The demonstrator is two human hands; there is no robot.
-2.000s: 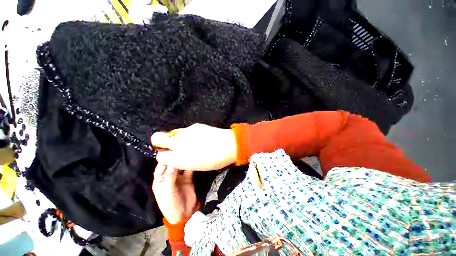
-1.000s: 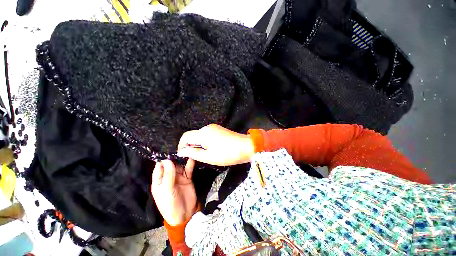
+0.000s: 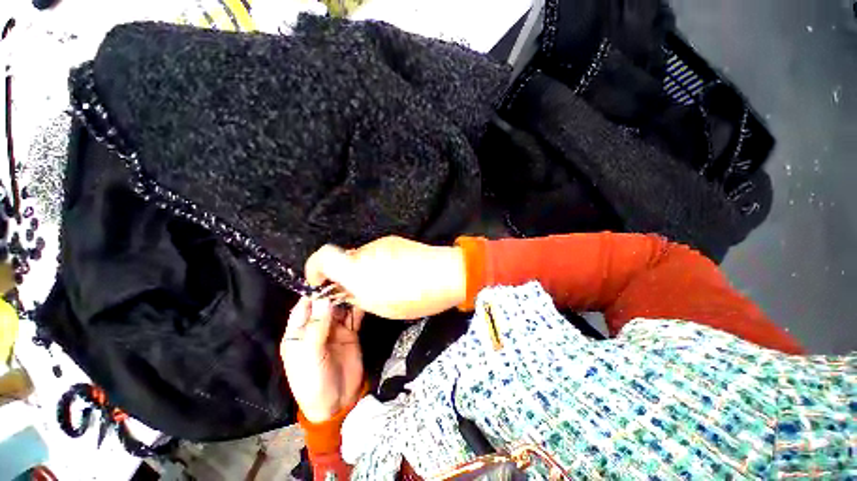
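A black nubby garment [image 3: 282, 122] lies in front of me, its smooth black lining [image 3: 169, 319] facing up at the lower left. A glinting beaded trim [image 3: 193, 214] runs along its edge to my fingers. My left hand [image 3: 324, 357], palm up, holds the edge at the trim's lower end. My right hand [image 3: 390, 277] is just above it, fingertips pinched close to the trim, with what looks like a thin pale needle tip between the two hands. The fingertips partly overlap the edge. Thread cannot be made out.
More black cloth with glinting trim [image 3: 601, 160] lies at the upper right beside the grey floor [image 3: 808, 188]. Small black discs [image 3: 26, 235] lie on the white table at the left. Orange-red scissor handles [image 3: 111, 402] and a black curled strip [image 3: 73, 413] are at the lower left.
My right hand moved right, away from the trim's end, then came back left to the edge beside my left hand. My left hand stays at the edge. The garment has shifted slightly.
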